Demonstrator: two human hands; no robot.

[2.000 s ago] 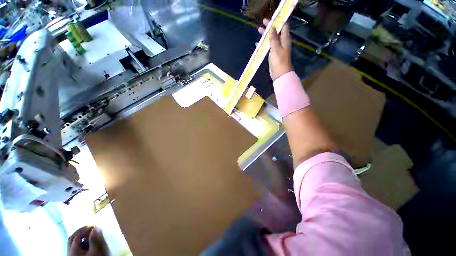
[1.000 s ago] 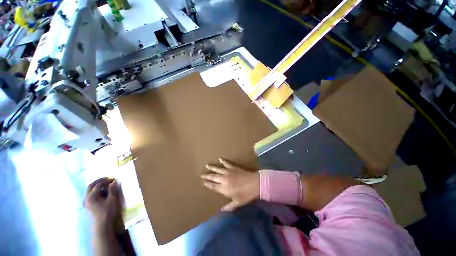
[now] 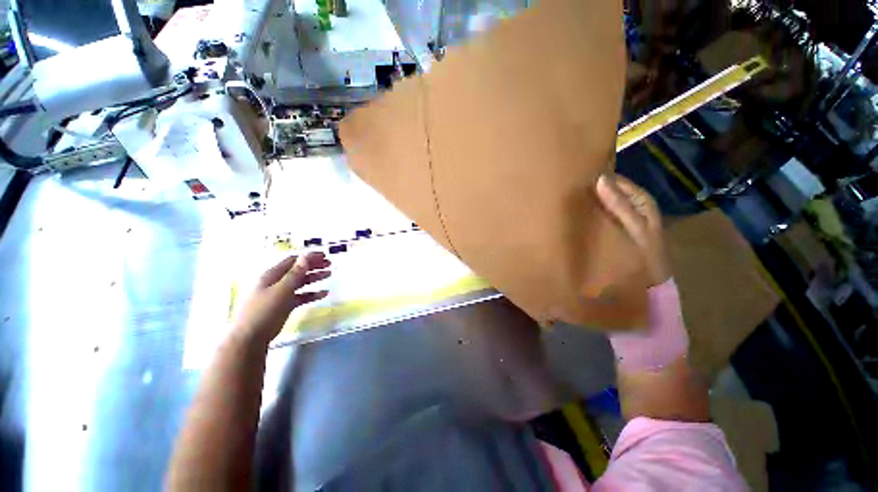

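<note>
A brown cut panel (image 3: pixel 510 144) is lifted off the white sewing template (image 3: pixel 356 274), with a thin dark curved line down its face. My right hand (image 3: pixel 635 216) holds its right edge; part of the hand is hidden by the cloth. My left hand (image 3: pixel 287 293) is over the template's left part, fingers apart, beside small black marks, with nothing visible in it. The yellow template strip (image 3: pixel 693 104) stands out to the upper right, its lower end hidden behind the panel.
The white sewing head (image 3: pixel 197 144) is left of the template, with a dark control screen (image 3: pixel 82 24) behind it. The shiny metal table (image 3: pixel 106 317) is at left. Brown panels (image 3: pixel 717 279) lie on the right-hand stand, beside a dark aisle with a yellow line.
The panel, flat on the template before, is raised and moved right in my right hand, uncovering the template. My left hand has opened and moved onto the template. The view has turned.
</note>
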